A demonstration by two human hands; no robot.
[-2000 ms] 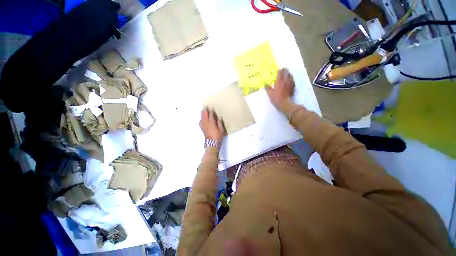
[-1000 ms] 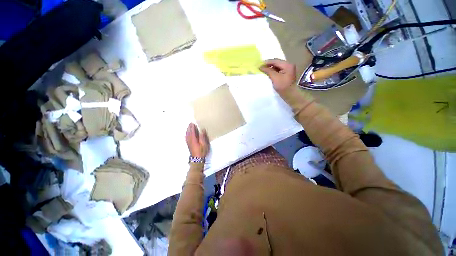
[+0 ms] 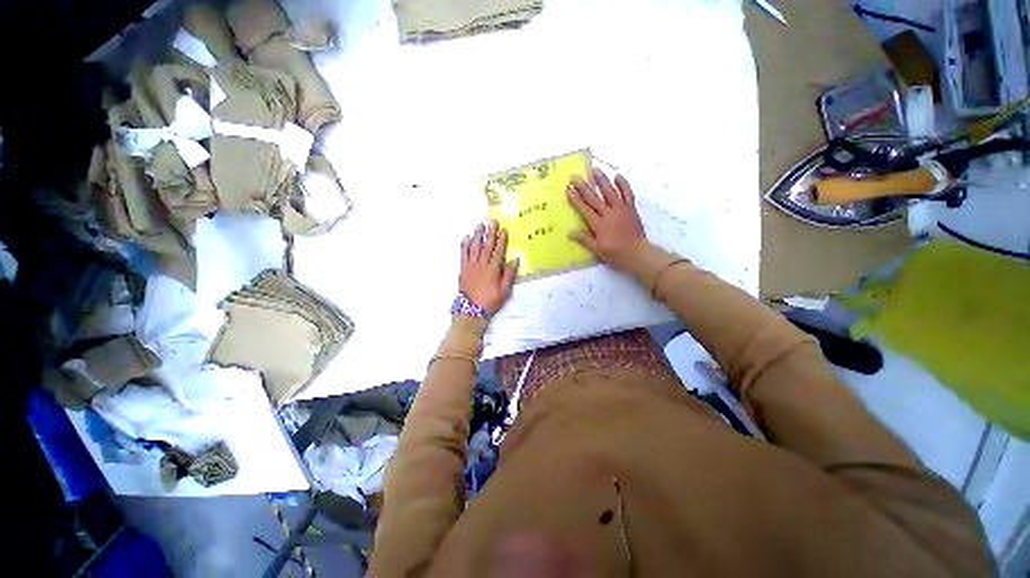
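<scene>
The yellow template (image 3: 540, 220) with dark handwriting lies flat on top of the khaki pocket piece (image 3: 590, 154), whose thin edge shows around it. My left hand (image 3: 486, 269) lies flat with its fingertips at the template's left edge. My right hand (image 3: 610, 220) lies with spread fingers on the template's right side. Neither hand grips anything. The steam iron (image 3: 847, 186) with its orange-tan handle lies at the right, away from my hands.
Tied khaki bundles (image 3: 243, 136) lie at the left, with a fanned khaki pile (image 3: 271, 339) near the left table edge. A flat khaki stack (image 3: 469, 17) is cut off at the top. A metal plate (image 3: 861, 104) and a yellow-green cloth (image 3: 960, 327) are at right.
The template, held up by my right hand a second ago, now lies on the khaki piece. My right hand has opened onto it. The view has shifted, cutting off the far stack and scissors.
</scene>
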